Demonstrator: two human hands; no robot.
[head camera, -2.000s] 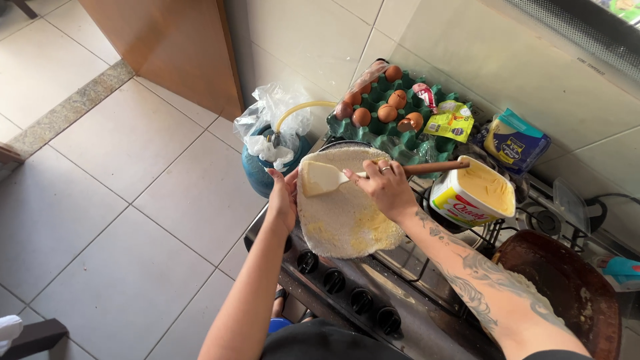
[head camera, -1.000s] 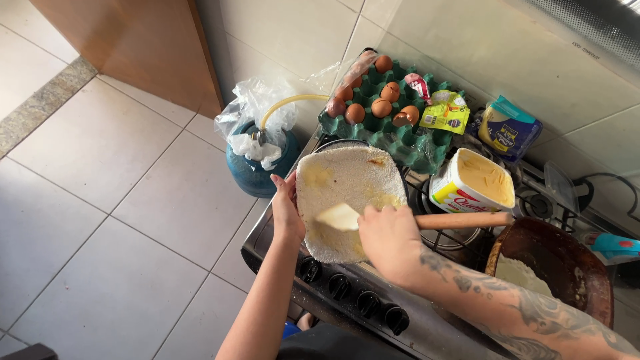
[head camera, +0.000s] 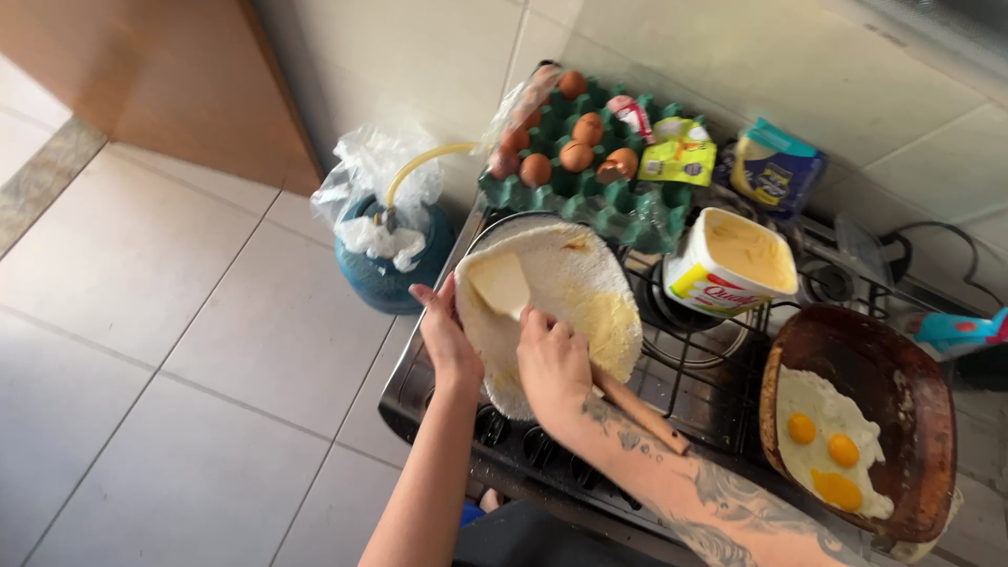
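My left hand (head camera: 450, 335) holds the left edge of a white, grainy flatbread (head camera: 551, 268), fingers partly hidden beneath it. Closed around the wooden handle (head camera: 638, 409) of a spatula, my right hand (head camera: 555, 366) is over the flatbread. The pale spatula blade (head camera: 498, 285) lies against the bread's upper left part. Yellow spread shows in patches, mostly at the right. An open tub of margarine (head camera: 740, 260) stands on the stove to the right. Further right, a brown pan (head camera: 906, 425) contains several fried eggs (head camera: 835, 449), one with a spread-out yolk.
Behind the flatbread, a green egg tray (head camera: 614, 205) carries brown eggs, a cracked shell and a yellow-green packet (head camera: 679, 151). A blue packet (head camera: 776, 169) is by the wall. The gas cylinder (head camera: 394, 268) with its hose stands left of the stove (head camera: 709, 378).
The spatula blade has moved from the middle of the flatbread to its upper left part since one second ago. More of the pan and its eggs has come into view.
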